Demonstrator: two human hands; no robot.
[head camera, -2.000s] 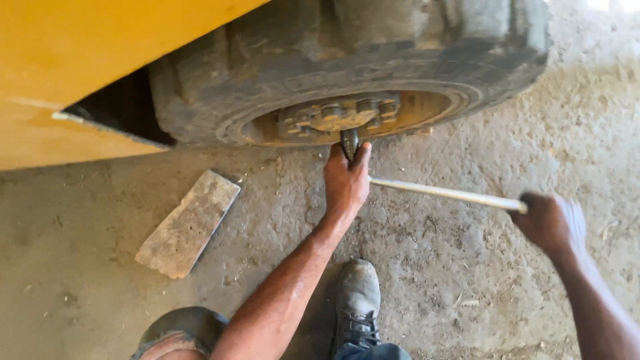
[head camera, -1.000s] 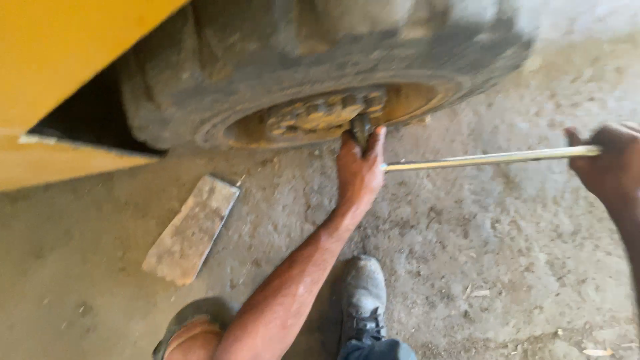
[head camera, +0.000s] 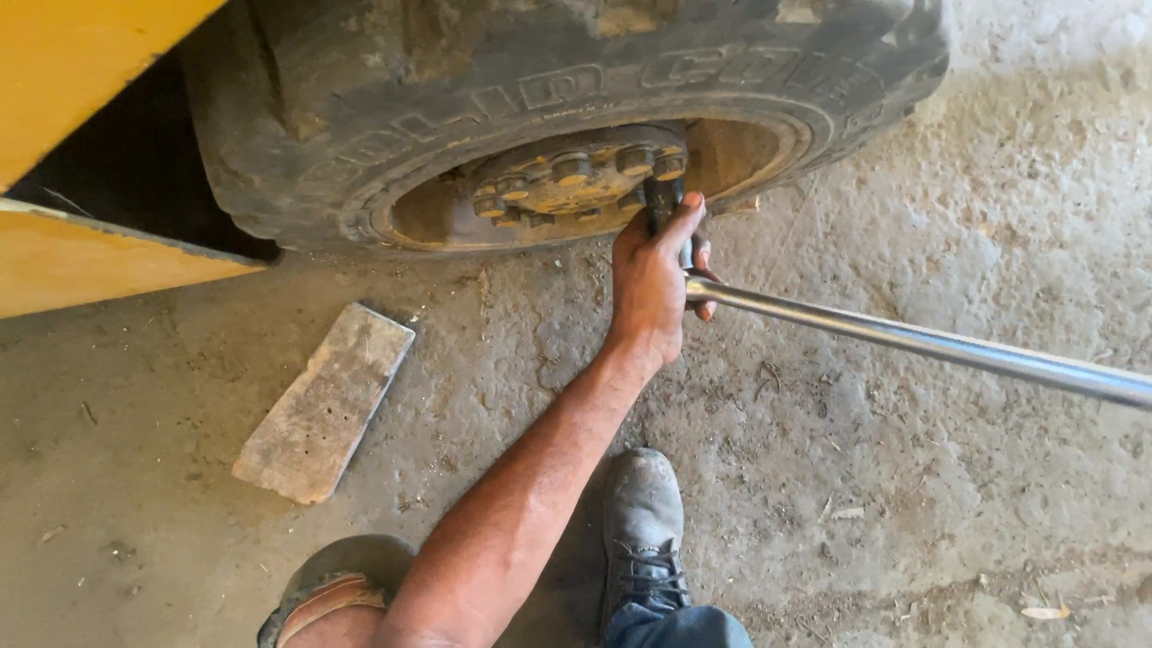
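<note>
My left hand (head camera: 652, 279) is closed around a dark socket (head camera: 662, 200) at the head of a long steel breaker bar (head camera: 900, 337). The socket reaches into the wheel rim at the right side of the bolted hub (head camera: 576, 180), next to several hex bolts; my fingers hide part of the tool's head. From there the bar runs right and slightly down, out of the frame. My right hand is out of view. A large rubber tire (head camera: 540, 99) surrounds the yellow rim (head camera: 738, 153).
A yellow machine body panel (head camera: 81, 63) covers the upper left, with a dark gap beside the tire. A rectangular block (head camera: 328, 405) lies on the rough concrete floor (head camera: 900, 504). My laced shoe (head camera: 643, 513) and other foot (head camera: 337, 585) are at the bottom.
My right hand, on the bar's far end two seconds ago and near it at the right edge one second ago, has left the view. The bar now slopes down more to the right.
</note>
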